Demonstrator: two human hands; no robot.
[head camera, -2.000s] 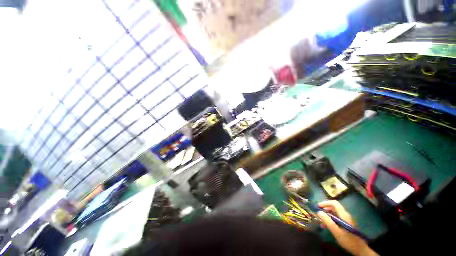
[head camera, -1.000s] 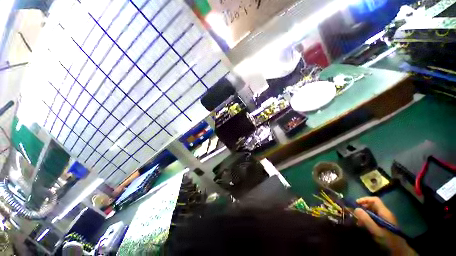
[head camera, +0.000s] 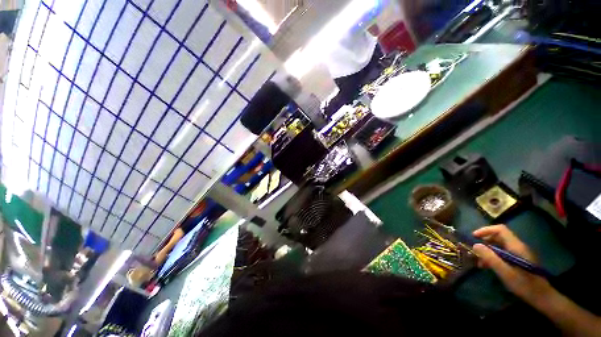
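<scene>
My right hand (head camera: 511, 253) holds a dark blue soldering iron (head camera: 520, 260) like a pen, its tip end pointing left beside a heap of yellow and dark lead wires (head camera: 438, 251). The end of a green circuit board panel (head camera: 400, 261) shows just left of the wires. The rest of the panel is hidden by a dark, blurred shape at the bottom of the picture. My left hand is not in view. A round brownish tip-cleaning pot (head camera: 431, 201) stands behind the wires.
A black iron stand (head camera: 469, 172) and sponge tray (head camera: 495, 201) stand behind my hand. The soldering station (head camera: 588, 191) with red-handled cutters (head camera: 564, 189) is at the right edge. A black fan (head camera: 316, 217) and parts bins (head camera: 375, 133) are further back. Another person's arm (head camera: 172, 242) shows at left.
The camera view has shifted, and more of the circuit board's end and the wires now shows. My right hand still holds the iron, with more of the forearm in view.
</scene>
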